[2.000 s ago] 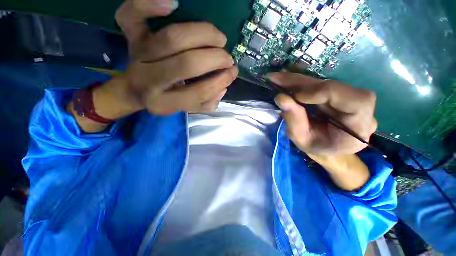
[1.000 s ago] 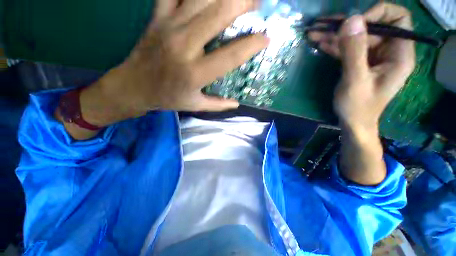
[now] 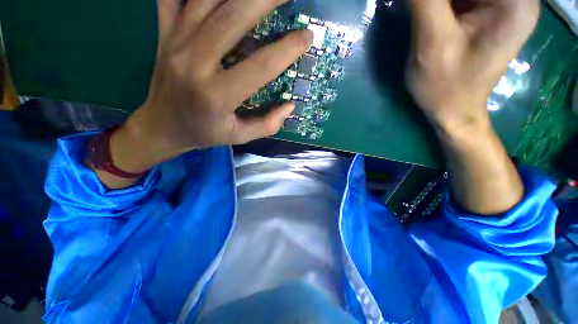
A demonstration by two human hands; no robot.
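Note:
A green circuit board panel (image 3: pixel 307 88) with rows of square chips lies on the shiny dark-green mat (image 3: pixel 367 120), near its front edge. My left hand (image 3: pixel 209 76) lies over the panel's left part with its fingers spread; it hides that part, and its upper fingers are cut off by the top edge. My right hand (image 3: pixel 469 57) is raised to the right of the panel, bent at the top edge of the picture. Its fingertips are cut off or hidden, and I cannot tell whether it holds anything. The dark pen-like tool is not visible.
Loose thin green scraps (image 3: pixel 545 120) lie at the right of the mat. A pale object (image 3: pixel 565 16) is at the top right corner. A dark board with rows of small parts (image 3: pixel 415 193) shows below the mat's front edge, beside my right sleeve. Lamp glare lies on the mat.
My left hand has moved from beside the panel onto it. My right hand has moved from the panel's front edge up and right. The panel shows further left. The tool has gone out of sight.

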